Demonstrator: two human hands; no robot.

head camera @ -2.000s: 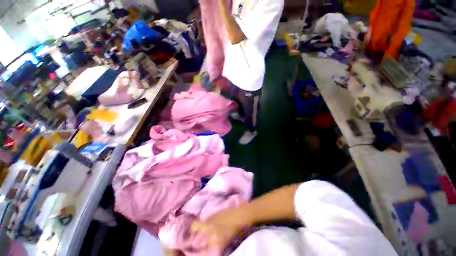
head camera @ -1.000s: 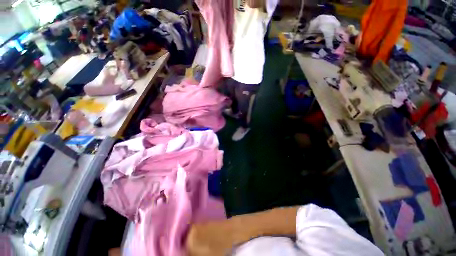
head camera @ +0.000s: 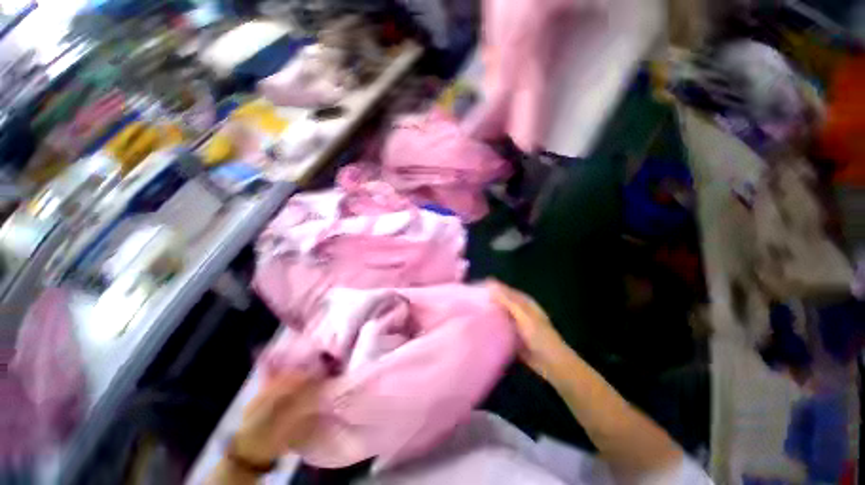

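A pink garment (head camera: pixel 427 360) is spread between my two hands in front of me, with paler folds in its middle. My left hand (head camera: pixel 285 412), blurred, holds its near left side. My right hand (head camera: pixel 517 317) grips its far right edge. A heap of pink garments (head camera: pixel 351 246) with white areas lies just beyond it. Another pink garment pile (head camera: pixel 441 156) lies farther back.
A white machine table (head camera: pixel 204 284) runs along the left, with pink cloth (head camera: pixel 47 365) at its near end. A person (head camera: pixel 593 85) with pink cloth stands ahead on the green floor (head camera: pixel 569 256). A long table (head camera: pixel 726 246) runs along the right.
The view has shifted and blurred. My left hand has come clearly into view. My right hand has moved up and right, and the garment, bunched and then lifted earlier, is now spread between both hands.
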